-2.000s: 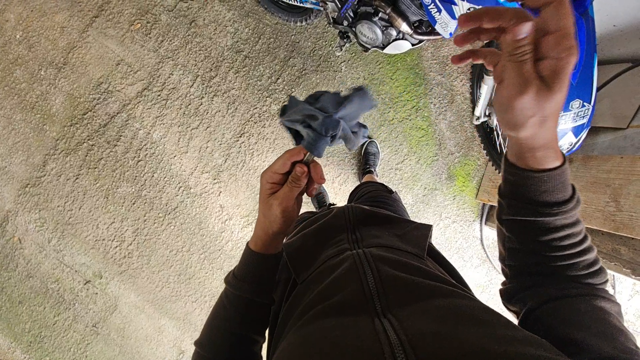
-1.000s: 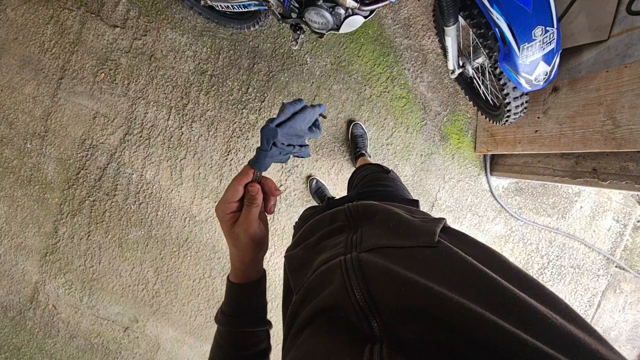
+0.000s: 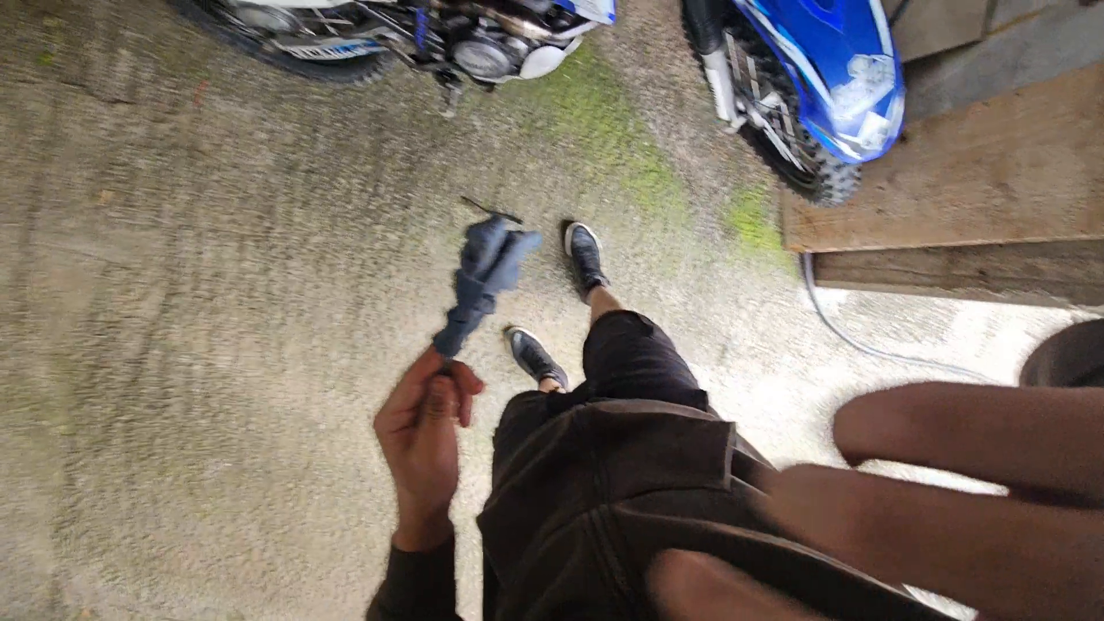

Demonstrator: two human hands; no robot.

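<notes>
My left hand [image 3: 427,423] is closed around the lower end of a bunched blue-grey cloth [image 3: 485,280], which stands up from the fingers over the concrete. A small piece of something dark shows between the fingers; what it is I cannot tell. A thin dark strand [image 3: 492,210] shows by the cloth's upper end. Large and blurred at the lower right, my right hand [image 3: 914,483] is close to the camera with its fingers apart, and nothing is seen in it.
Parts of a dirt bike [image 3: 483,59] are at the top, with a knobbly front wheel [image 3: 776,129] and blue fender [image 3: 849,82] farther right. Wooden boards [image 3: 966,172] lie at the right, a grey cable [image 3: 862,345] below them. My shoes [image 3: 585,254] stand on the concrete floor [image 3: 259,259].
My right hand, out of view one second ago, is now in view at the lower right. My left hand still holds the cloth, which now looks longer and narrower.
</notes>
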